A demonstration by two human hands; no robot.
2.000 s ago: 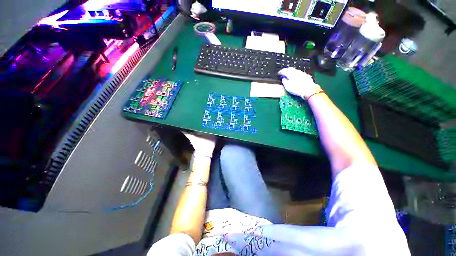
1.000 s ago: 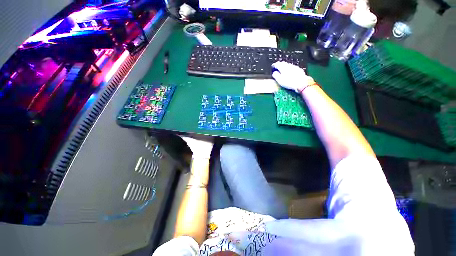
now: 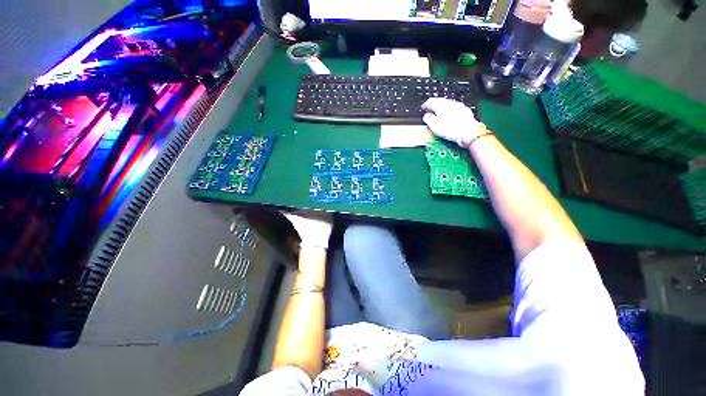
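Note:
My right hand, in a white glove, rests on the right part of the black keyboard, fingers on the keys. My left hand, also gloved, is at the desk's front edge; its fingers are hidden under the edge, so its grip cannot be told. A blue circuit board lies flat mid-desk. Another blue circuit board lies at the desk's left edge. A green circuit board lies below my right wrist, partly covered by my forearm. A paper note lies just below the keyboard.
The monitor stands behind the keyboard. Clear bottles and a mouse are to its right. Green boards stand by a black tray at right. A pen and tape roll lie left. The grey machine borders the desk.
The machine's light has shifted in colour, and the red glow on the left blue board is gone. The monitor picture has changed. My right hand stays on the keyboard; my left hand has hardly moved.

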